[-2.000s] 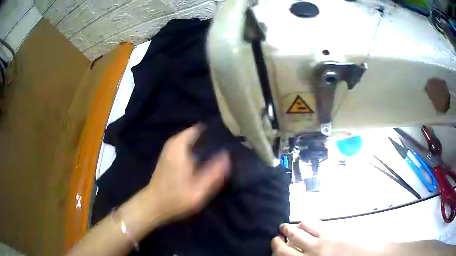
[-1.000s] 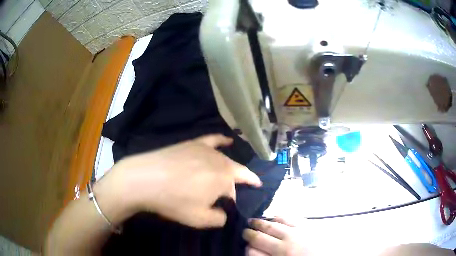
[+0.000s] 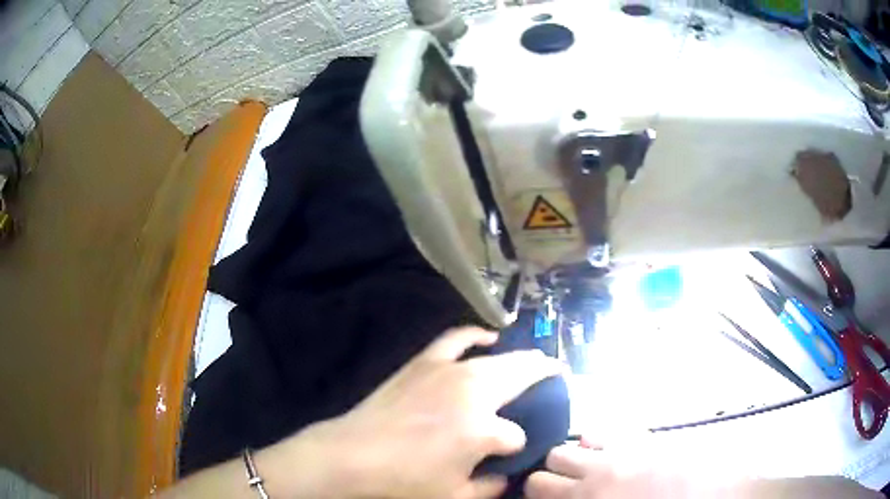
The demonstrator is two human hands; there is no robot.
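Observation:
A black garment piece [image 3: 322, 244] lies spread left of and below the needle area of the white sewing machine [image 3: 722, 166]. My left hand [image 3: 439, 414] lies on the cloth just before the presser foot [image 3: 546, 322], fingers spread, thumb and fingertips around a bluish-dark part of the cloth. My right hand [image 3: 595, 473] is at the bottom, its fingertips on the cloth's right edge; glare washes out part of it. The cloth edge reaches the foot; whether it lies under it is hard to tell.
Right of the needle lie a light-blue disc [image 3: 662, 285], a dark thin tool [image 3: 766, 353], blue-handled snips [image 3: 812, 336] and red-handled scissors [image 3: 864, 375]. A brown cardboard sheet [image 3: 98, 292] with an orange rim [image 3: 185, 292] stands at the left. A white brick wall [image 3: 254, 49] is behind.
My left hand has moved right, close to the foot. My right hand first moved left, then back right. The cloth's near part has been shifted and turned. The camera view has shifted slightly.

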